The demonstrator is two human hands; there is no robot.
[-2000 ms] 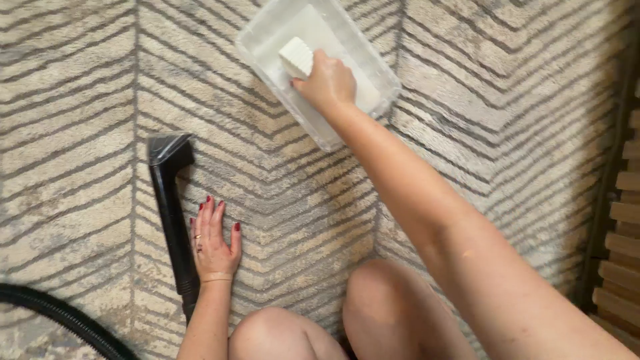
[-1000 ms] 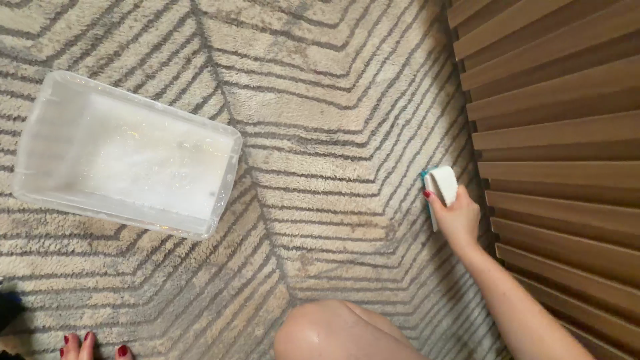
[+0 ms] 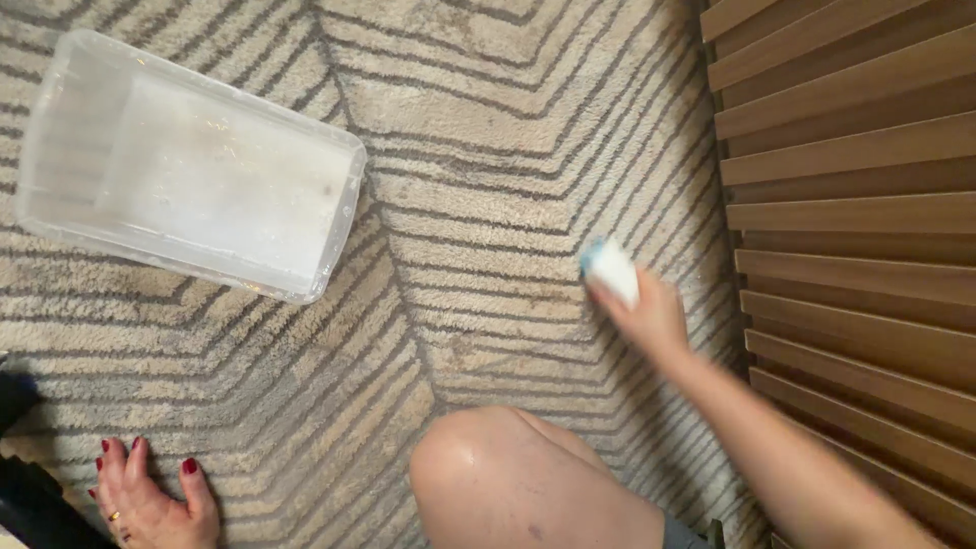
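My right hand (image 3: 648, 313) is closed around a white scrub brush (image 3: 614, 271) with a blue edge, held against the patterned carpet (image 3: 488, 183) right of centre; hand and brush are blurred. At the lower left, my left hand (image 3: 156, 499) rests on the carpet with its fingers apart, holding nothing. A clear plastic tub (image 3: 324, 267) with whitish, bubbly liquid in it stands on the carpet at the upper left.
A brown slatted panel (image 3: 854, 213) runs along the right edge. The black vacuum attachment (image 3: 30, 496) lies beside my left hand, partly out of view. My bare knee (image 3: 488, 465) is at the bottom centre.
Two seconds ago my right hand held the brush over the tub; it is now on the carpet near the slatted panel. Since one second ago it has moved away from the panel. The view has shifted right.
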